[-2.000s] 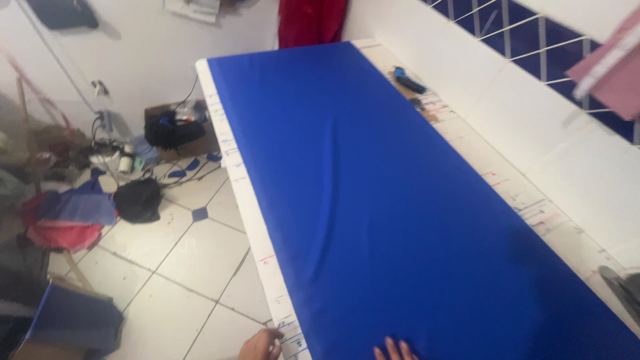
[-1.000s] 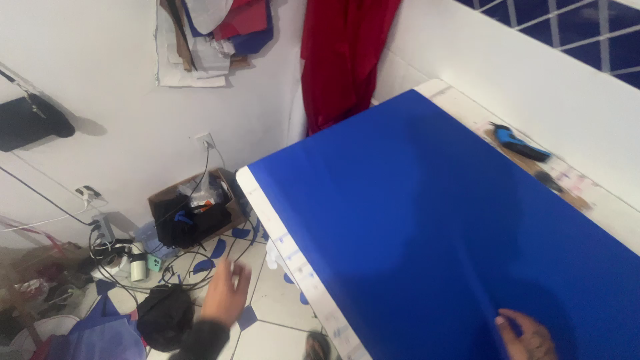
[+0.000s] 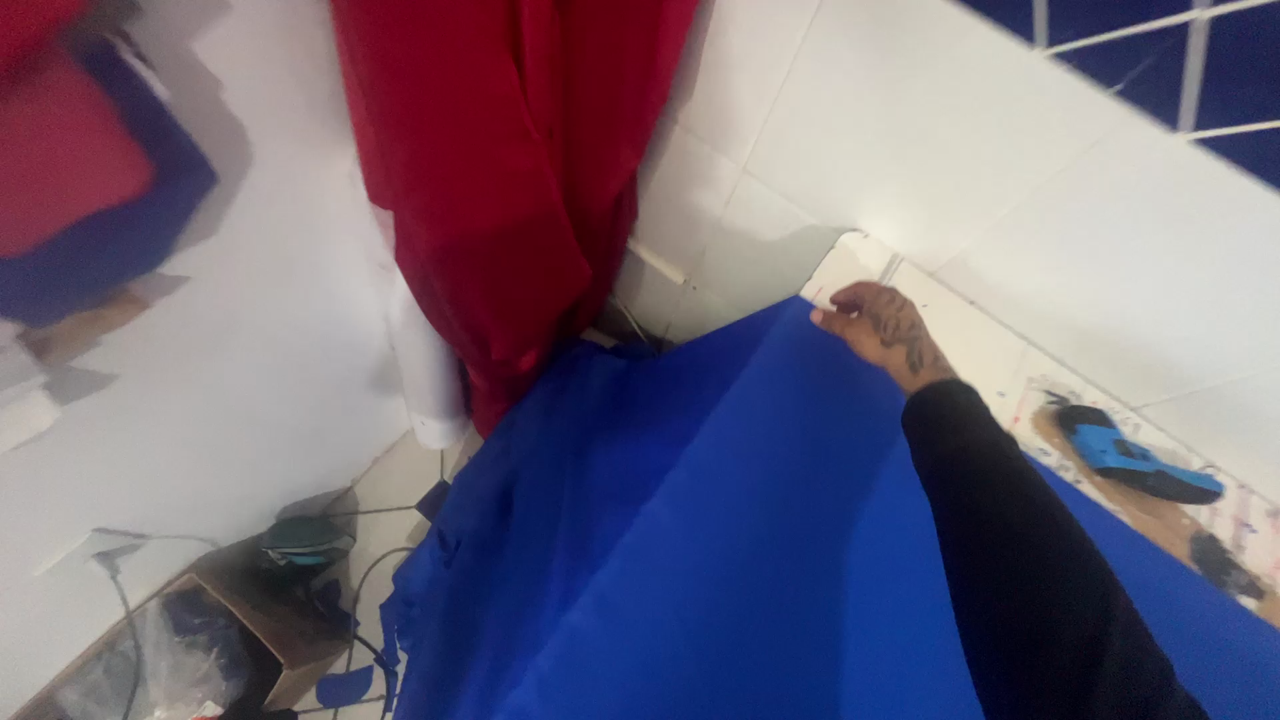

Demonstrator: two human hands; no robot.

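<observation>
Blue fabric (image 3: 700, 520) covers most of the table and hangs down over its far left side in folds. My right hand (image 3: 885, 330), tattooed and in a black sleeve, is at the fabric's far corner, beside the white tabletop (image 3: 855, 260). Its thumb and index finger come together at the fabric's edge; whether they pinch the cloth cannot be made out. My left hand is out of view. A blue and black handheld tool (image 3: 1130, 460) lies on the table's right strip, beyond my forearm.
Red fabric (image 3: 510, 180) hangs in the corner past the table's end. An open cardboard box (image 3: 250, 620) with plastic inside stands on the floor at lower left, near cables and blue scraps (image 3: 345, 686). A white tiled wall (image 3: 1000, 180) borders the table's right side.
My right hand has moved to the fabric's far corner. My left hand has left the view. The fabric now hangs over the far end, where bare floor and table edge showed before. The view is closer.
</observation>
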